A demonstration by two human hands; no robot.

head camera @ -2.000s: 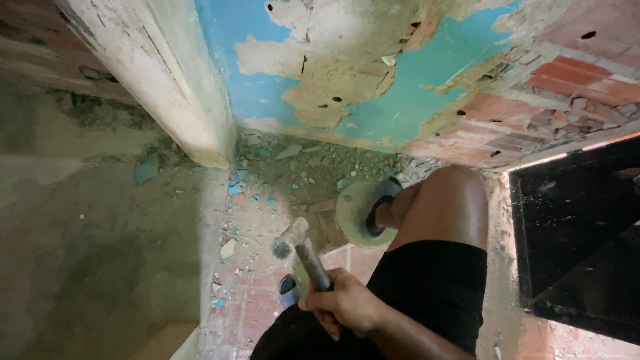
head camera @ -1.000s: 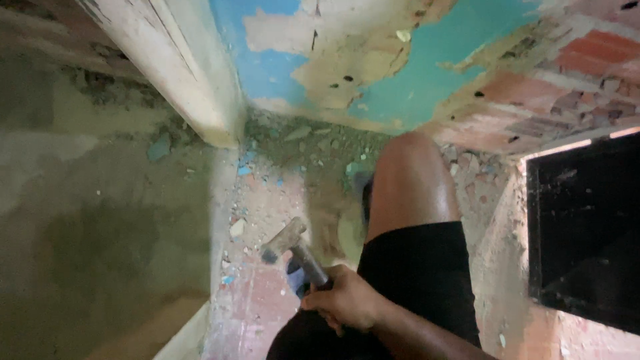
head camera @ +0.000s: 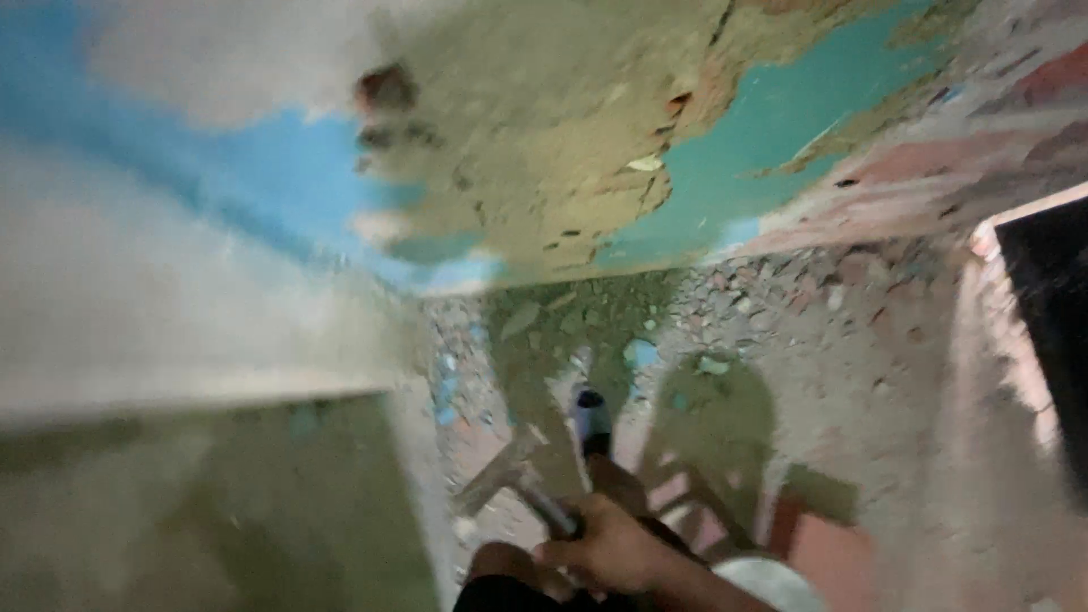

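My right hand (head camera: 608,544) is at the bottom centre, closed around the handle of a hammer (head camera: 548,510). The blurred hammer head (head camera: 493,486) points up and left, over the rubble-strewn floor. Just past the hand is one foot in a dark and bluish shoe (head camera: 593,421). A bent knee (head camera: 501,561) and black shorts show below the hammer. My left hand is out of the frame. Ahead stands a wall (head camera: 544,144) with patches of blue and green paint, bare plaster and exposed brick.
Broken plaster and stones (head camera: 731,293) lie along the wall's foot. A pale wall or pillar (head camera: 187,297) juts in at left. A black panel (head camera: 1054,323) stands at right. A white rounded object (head camera: 769,586) is at the bottom edge.
The view has swung toward the wall. The raised knee seen at the right of the hammer has moved out of that place, and the foot now shows ahead of the hand. The hammer stays held.
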